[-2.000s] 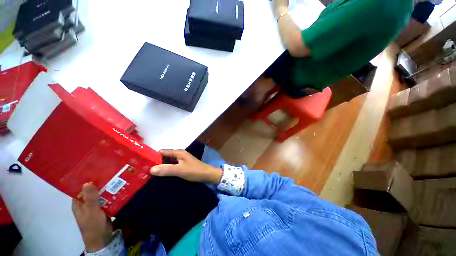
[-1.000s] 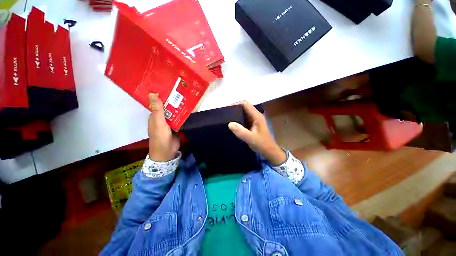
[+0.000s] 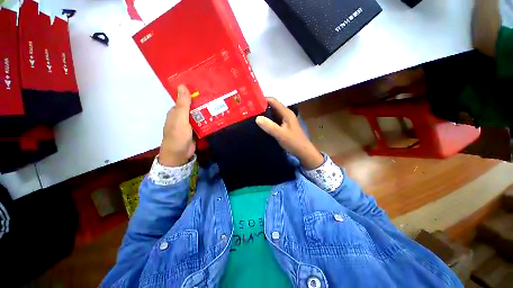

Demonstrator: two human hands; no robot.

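A red box sleeve (image 3: 199, 67) with a white barcode label and a yellow mark is held tilted over the table's front edge. My left hand (image 3: 179, 126) grips its left side, thumb on top. A black inner box (image 3: 250, 149) lies below the sleeve, over my lap, its upper end against or inside the sleeve's lower end; the exact overlap is hidden. My right hand (image 3: 289, 132) holds the black box at its upper right, by the sleeve's lower right corner.
Sleeved boxes (image 3: 48, 62) stand at the left. Another black box (image 3: 332, 25) lies at the back right on the white table (image 3: 124, 135). A small black item (image 3: 100, 38) lies at the back left. A red stool (image 3: 416, 132) and a person's arm (image 3: 485, 28) are at the right.
The black box came into my right hand over my lap after the first frame. Since the second frame, the sleeve has turned and come down onto the box's upper end.
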